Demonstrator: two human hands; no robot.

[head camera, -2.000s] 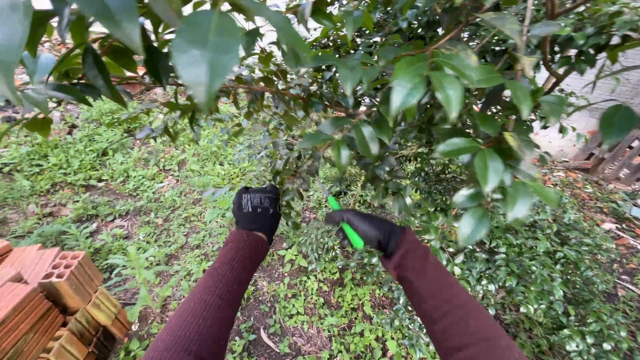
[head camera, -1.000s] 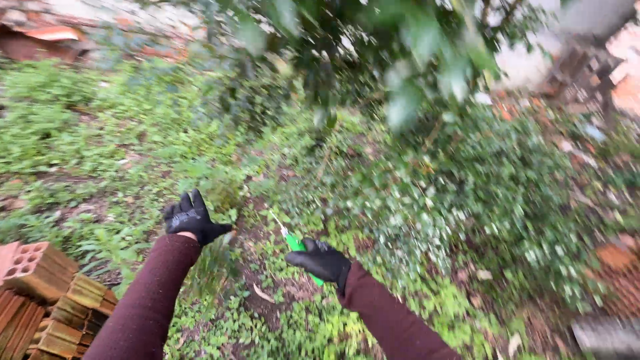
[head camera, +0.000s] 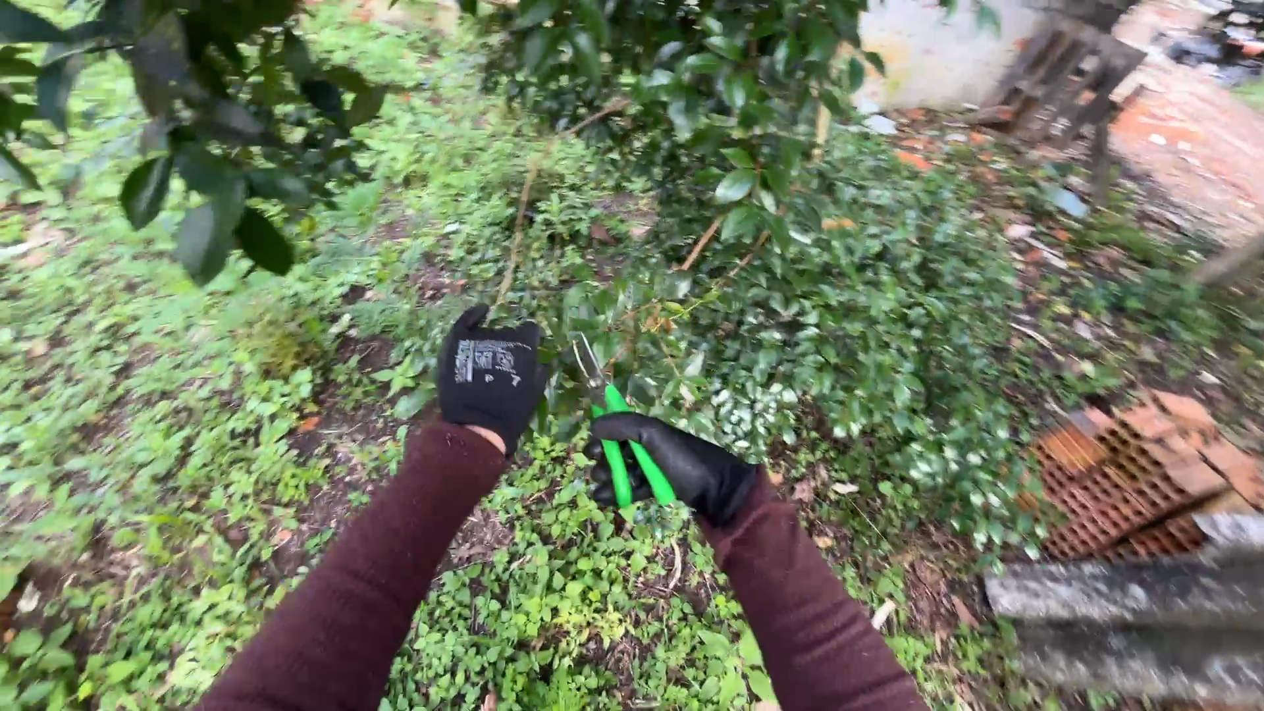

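My left hand (head camera: 492, 377), in a black glove that bears writing, has its fingers curled at a thin leafy branch (head camera: 523, 212) of the shrub; its grip is partly hidden. In my right hand (head camera: 676, 462), also black-gloved, are pruning shears (head camera: 614, 434) with green handles. Their narrow metal blades stand slightly apart and point up and forward, just right of my left hand. Leaves and thin twigs (head camera: 657, 318) of the shrub lie around the blade tips.
Dark leaves (head camera: 222, 188) hang in the upper left. Dense shrub foliage (head camera: 869, 296) spreads to the right. Hollow clay bricks (head camera: 1136, 464) and grey weathered slabs (head camera: 1116, 592) lie at the lower right. A wooden pallet (head camera: 1062, 79) leans near a pale wall (head camera: 938, 49).
The view has swung right. My left hand was spread one second ago and is now curled among the leaves. The shears' blades, closed together or nearly so before, now show a gap.
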